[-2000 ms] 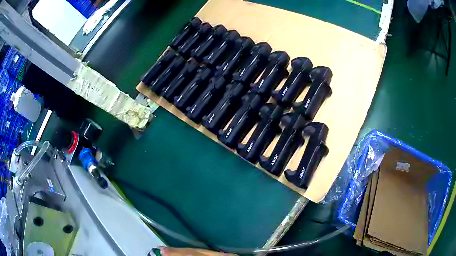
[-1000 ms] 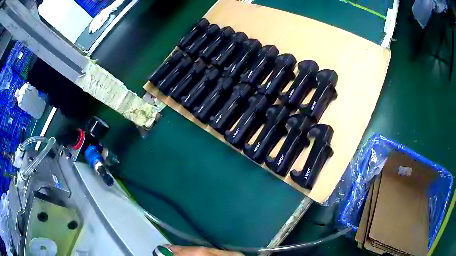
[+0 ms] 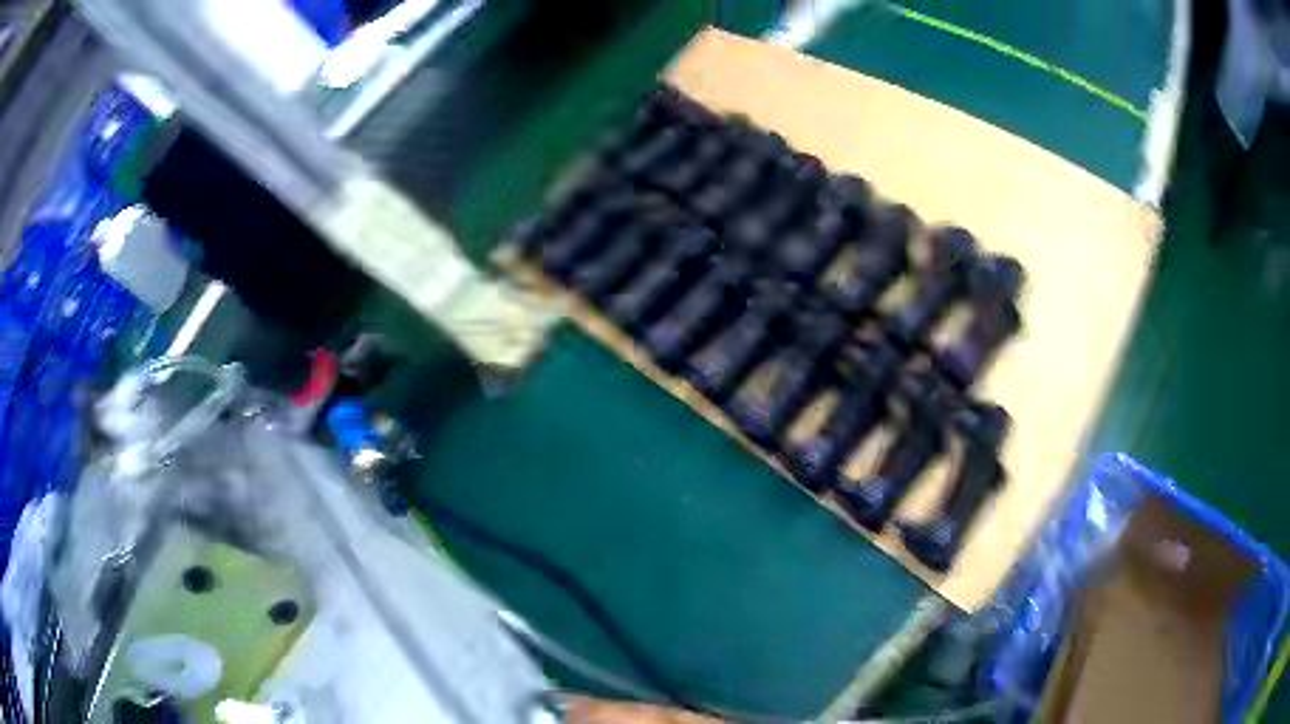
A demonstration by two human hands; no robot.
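Observation:
Black bodies lie in two slanting rows on a tan cardboard sheet, blurred by camera motion. The silver press fixture fills the lower left, with its yellow-green mounting plate and a white disc. Part of a hand, apparently my right hand, shows at the bottom edge beside the fixture. It is cut off, and its fingers and anything in them are hidden. My left hand is not in the picture.
A blue plastic-lined crate holding cardboard is at lower right. A taped metal frame crosses the upper left. Blue and red air fittings sit behind the fixture. A dark cable and a clear hose cross the green bench.
The view has swung, so the board, bodies, frame and fixture appear shifted right and down, now blurred. Less of the hand shows at the bottom edge. The rows look unchanged.

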